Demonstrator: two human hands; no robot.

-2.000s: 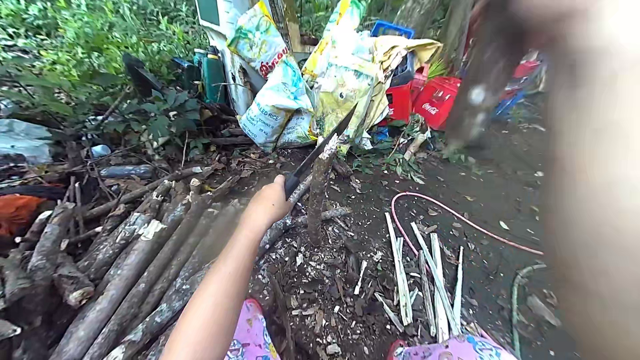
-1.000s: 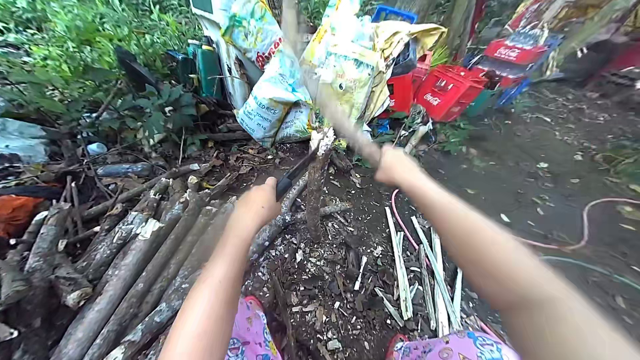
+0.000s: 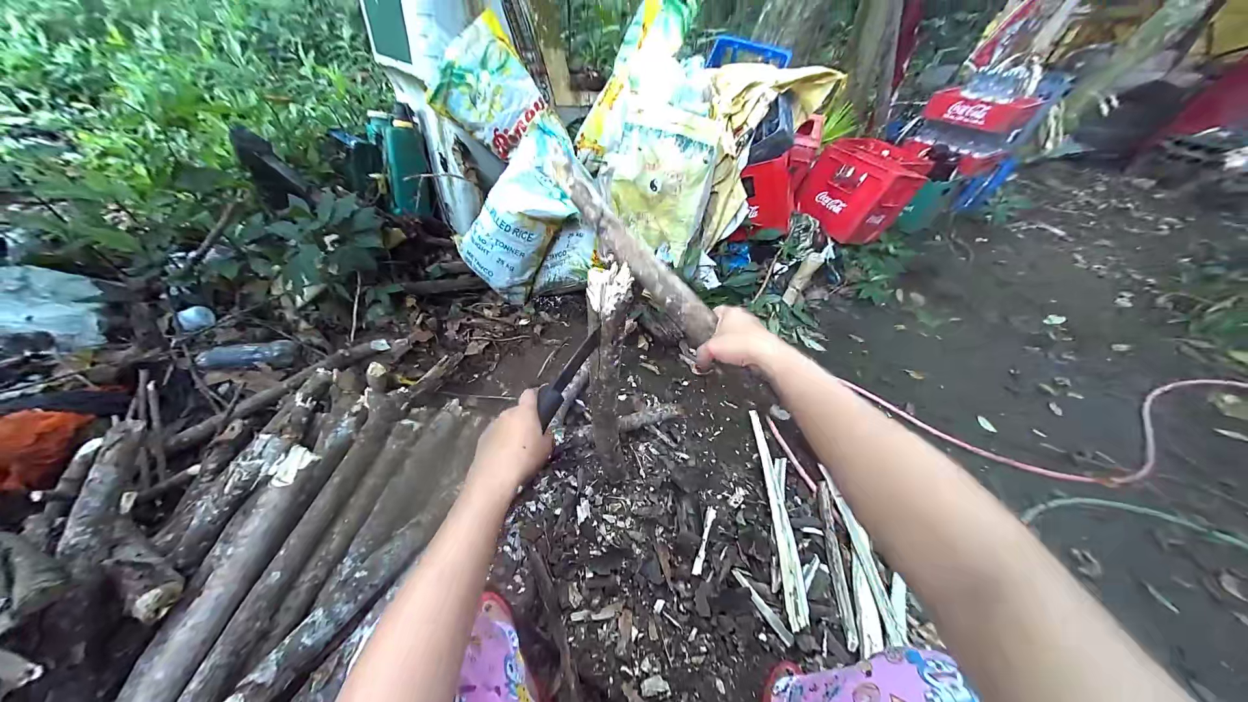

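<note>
My left hand [image 3: 514,439] grips the black handle of a long-bladed knife [image 3: 570,369], its dark blade slanting up behind an upright wooden post [image 3: 606,390]. The post stands in the soil, and its top is pale and splintered. My right hand [image 3: 743,343] is closed around the lower end of a thick bark-covered stick [image 3: 639,258]. That stick slants up and to the left, passing near the post's top; whether they touch, I cannot tell. Split pale sticks [image 3: 780,517] lie on the ground right of the post, among wood chips.
Bark-covered logs [image 3: 283,546] lie side by side at the left. Printed sacks [image 3: 522,219] lean behind the post, with red plastic crates [image 3: 863,190] to their right. A pink hose [image 3: 1014,460] curves over the ground at the right, near a green hose [image 3: 1131,509].
The right hand and its stick, blurred high at the right two seconds ago, have come down toward the post. The knife blade, earlier raised above the post's top, now sits lower, partly behind it.
</note>
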